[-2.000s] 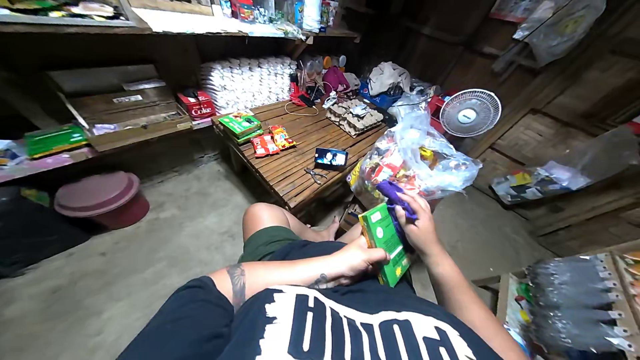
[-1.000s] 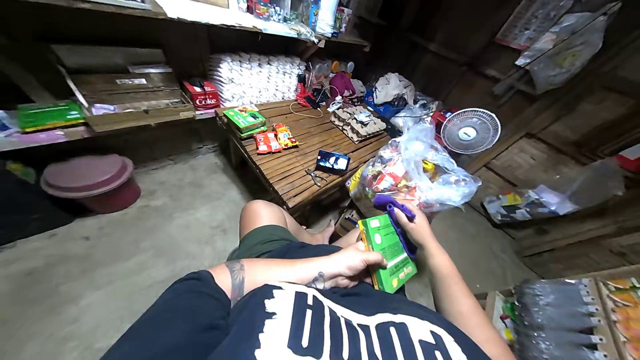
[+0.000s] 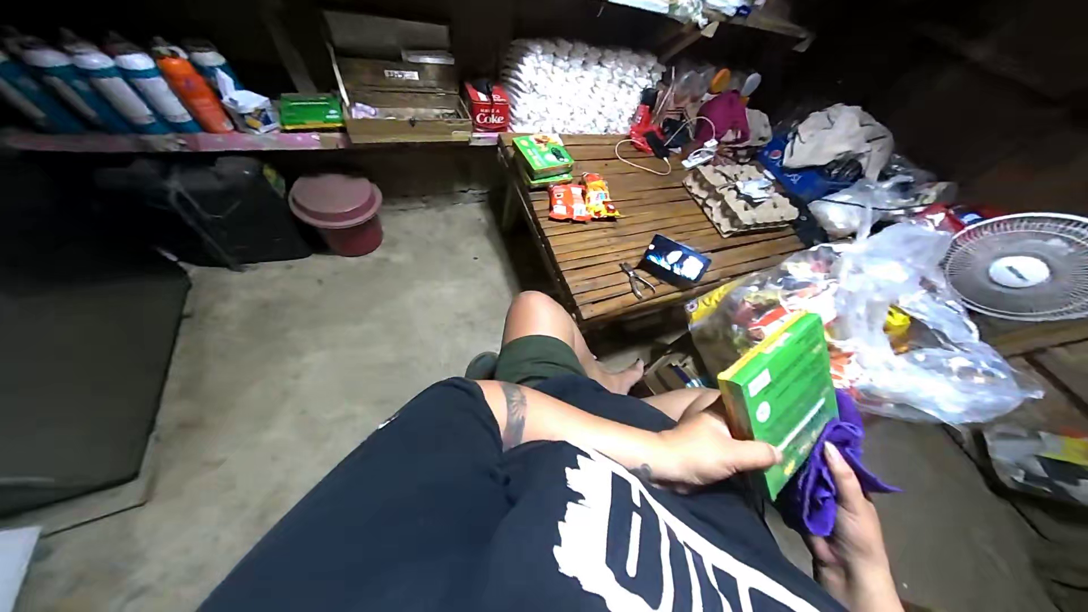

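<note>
My left hand [image 3: 714, 449] grips a green cardboard box [image 3: 786, 395] by its lower left side, the thumb on its printed face. The box stands tilted above my lap. In my right hand [image 3: 850, 518] is a bunched purple cloth [image 3: 823, 484], which touches the lower right edge of the box. Beyond the box lies a clear plastic bag [image 3: 909, 297] filled with colourful packets. On the slatted wooden table [image 3: 595, 263] are a lit phone [image 3: 674, 260], small pliers [image 3: 637, 280], two snack packets [image 3: 571, 202] and stacked green boxes [image 3: 544, 157].
An electric fan [image 3: 1018, 268] stands at the right. Egg trays [image 3: 739, 200] and a white cable [image 3: 642, 166] lie on the table. A lidded pink bucket [image 3: 337, 212] sits on the floor below a shelf [image 3: 170, 142] with several bottles [image 3: 187, 89] and an open wooden box [image 3: 408, 127].
The view has swung left, bringing the bottles into sight. My right hand with the purple cloth has moved from the box's upper edge down to its lower right edge.
</note>
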